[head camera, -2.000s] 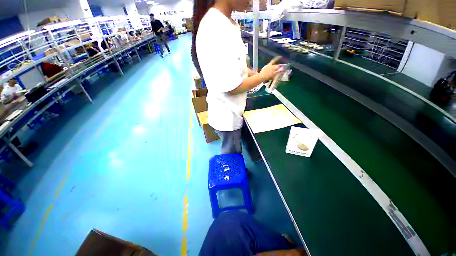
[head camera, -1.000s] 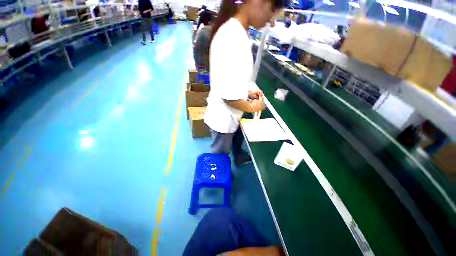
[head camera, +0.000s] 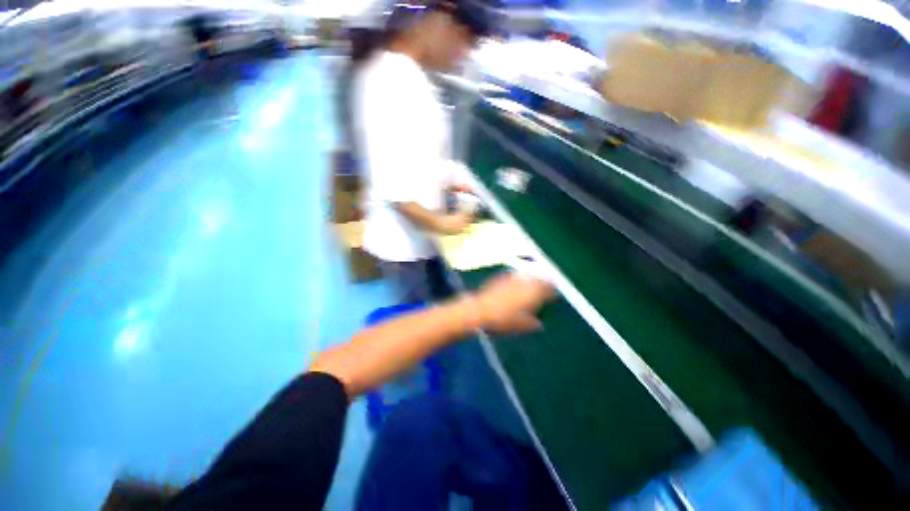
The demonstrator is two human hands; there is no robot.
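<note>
My left hand (head camera: 514, 302) reaches across from the lower left over the near dark-green worktop (head camera: 569, 389). It is blurred, and its fingers are at a small white product box (head camera: 534, 266). The hand covers most of the box, so I cannot tell whether it grips it. The box lies close to the bench edge strip (head camera: 634, 364). The light-blue body of the counting scale (head camera: 743, 474) is cut off at the lower right. My right hand is out of the picture.
A person in a white top (head camera: 404, 150) stands at the bench beyond my hand, by yellow-white sheets (head camera: 474, 247). A small white item (head camera: 513, 180) lies on the green belt (head camera: 599, 240). A blue stool (head camera: 424, 374) is partly behind my forearm.
My left arm has come into view and reached forward to the product box. The view has turned right, bringing in the light-blue scale. The bare forearm at the bottom edge is gone.
</note>
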